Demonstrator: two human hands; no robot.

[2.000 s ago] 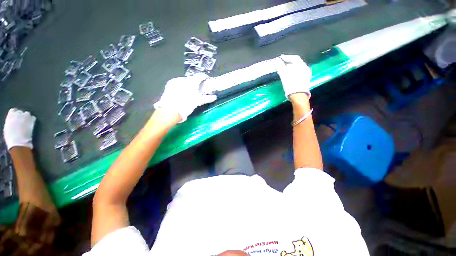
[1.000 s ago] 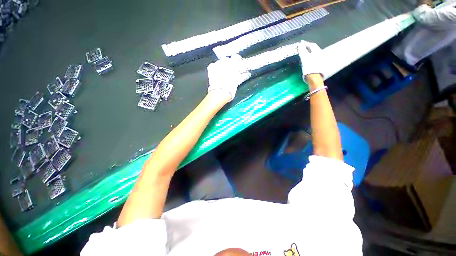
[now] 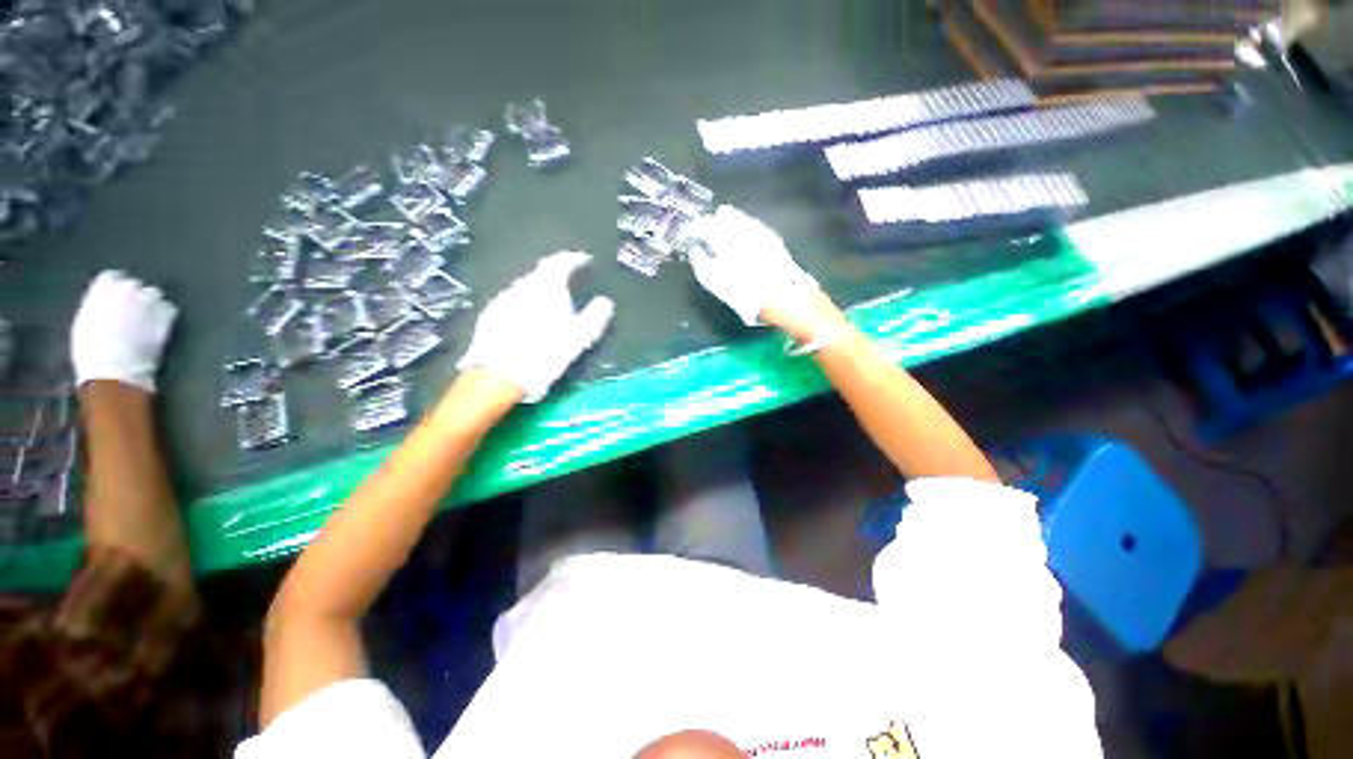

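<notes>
My left hand (image 3: 537,326), in a white glove, is over the table near the green edge, thumb and fingers apart, with nothing in it. My right hand (image 3: 742,264), also gloved, has its fingertips at a small group of moulded parts (image 3: 649,223); whether it grips one cannot be told. A larger loose group of grey parts (image 3: 341,274) lies to the left, and two parts (image 3: 536,134) lie apart above. Three ribbed part rows (image 3: 972,199) lie side by side to the right, the nearest one shortest.
A large supply pile (image 3: 74,104) is at far left. Another person's gloved hand (image 3: 122,329) rests near it. Brown-edged stacked layers (image 3: 1098,45) stand at the upper right. The green table edge (image 3: 623,403) runs before me. A blue stool (image 3: 1123,541) stands at the lower right.
The row held between both hands now lies on the table beside the other two. Both hands have let it go and moved left, the right one to the small group. The view has also shifted.
</notes>
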